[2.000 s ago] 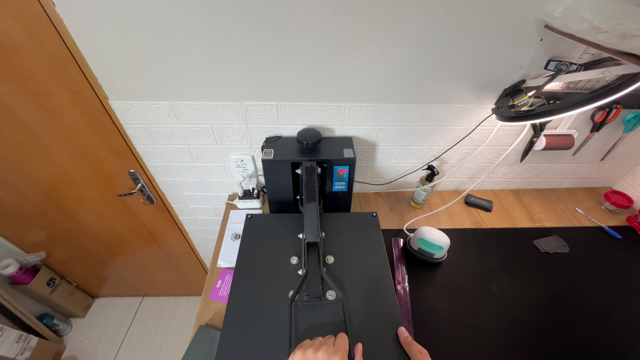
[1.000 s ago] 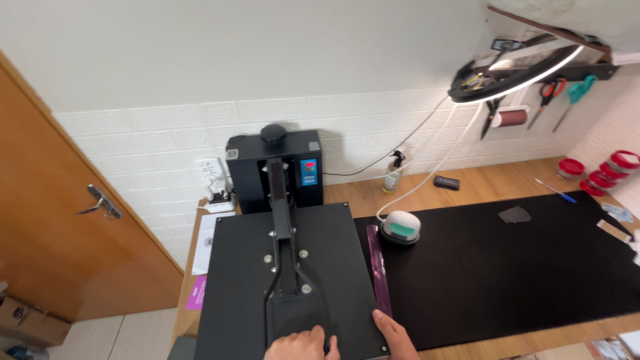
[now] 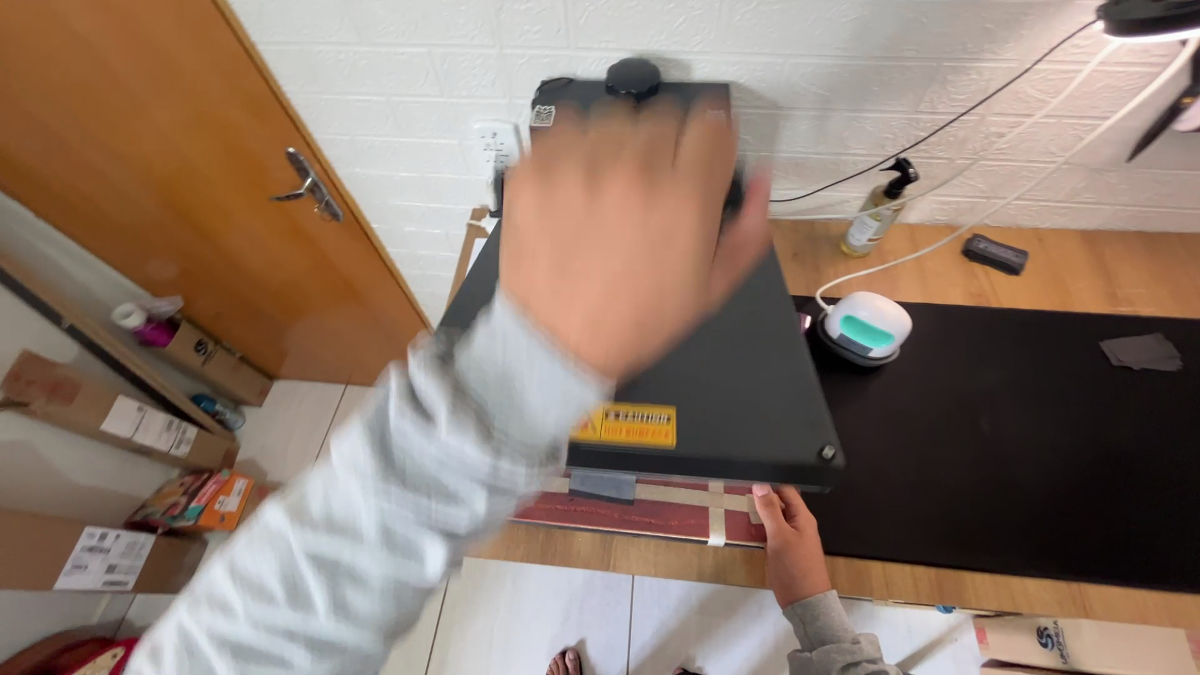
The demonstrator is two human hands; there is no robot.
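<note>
The black heat press (image 3: 741, 375) stands on the wooden worktop, its upper plate lifted at the front. My left hand (image 3: 623, 225), blurred and close to the camera, is raised over the press with its fingers curled round the handle, which it hides. Below the upper plate's front edge shows a red lower surface (image 3: 656, 516) with pale tape strips and a grey patch. My right hand (image 3: 792, 539) is at that surface's front right corner, thumb and finger touching the edge; whether they pinch it is unclear. A yellow warning sticker (image 3: 637, 425) is on the upper plate.
Right of the press, a small white and teal heat press (image 3: 867, 328) sits on a black mat (image 3: 984, 450). Behind it are a spray bottle (image 3: 877, 211) and a dark small object (image 3: 996, 253). A grey cloth (image 3: 1141, 352) lies farther right. Cardboard boxes (image 3: 112, 403) stand at left.
My left hand has risen from low at the handle to over the press. The upper plate has lifted, and the red surface beneath has come into sight. The view has shifted.
</note>
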